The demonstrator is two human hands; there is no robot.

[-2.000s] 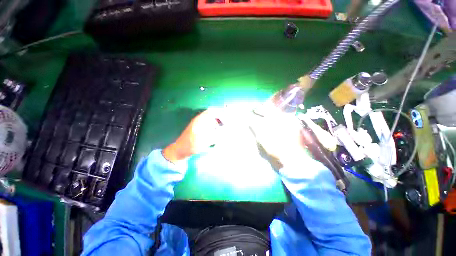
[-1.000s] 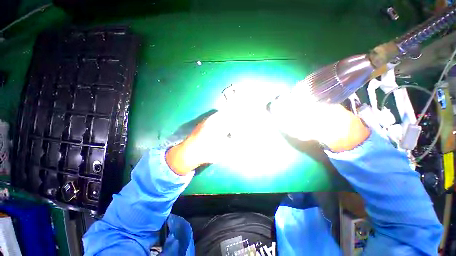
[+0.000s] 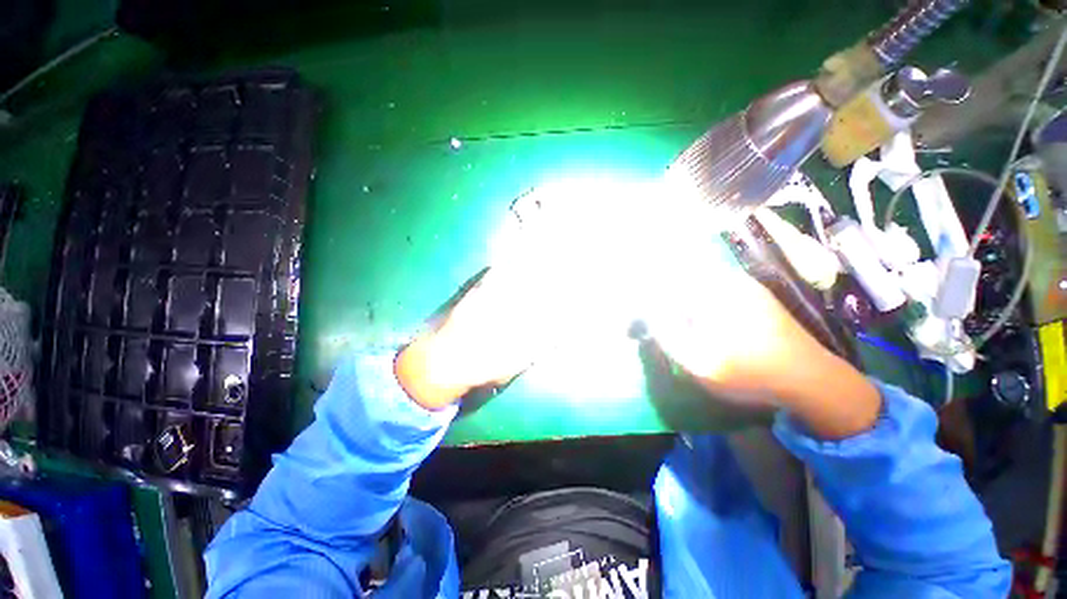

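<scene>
My left hand (image 3: 486, 322) lies under the bright lamp, its fingers washed out by glare. My right hand (image 3: 731, 339) is to its right, near the mat's front edge, its fingertips also lost in glare. A small dark spot (image 3: 638, 330) shows by my right fingertips; I cannot tell what it is. A faint dark outline of a small part (image 3: 528, 208) lies at the glare's upper left rim. Whether either hand holds anything is hidden. The ribbed metallic lamp head (image 3: 749, 150) is above my right hand.
A black grid tray (image 3: 176, 275) stands left, with a few small parts in its front pockets. White fittings (image 3: 872, 246) and a yellowish bottle (image 3: 856, 129) are at right. A white fan grille (image 3: 12, 357) is at the left edge, a blue bin (image 3: 91, 532) at lower left.
My right hand has moved down towards the mat's front edge. The view has shifted since the first frame, and the lamp head shows larger than then. My left hand stays in the glare.
</scene>
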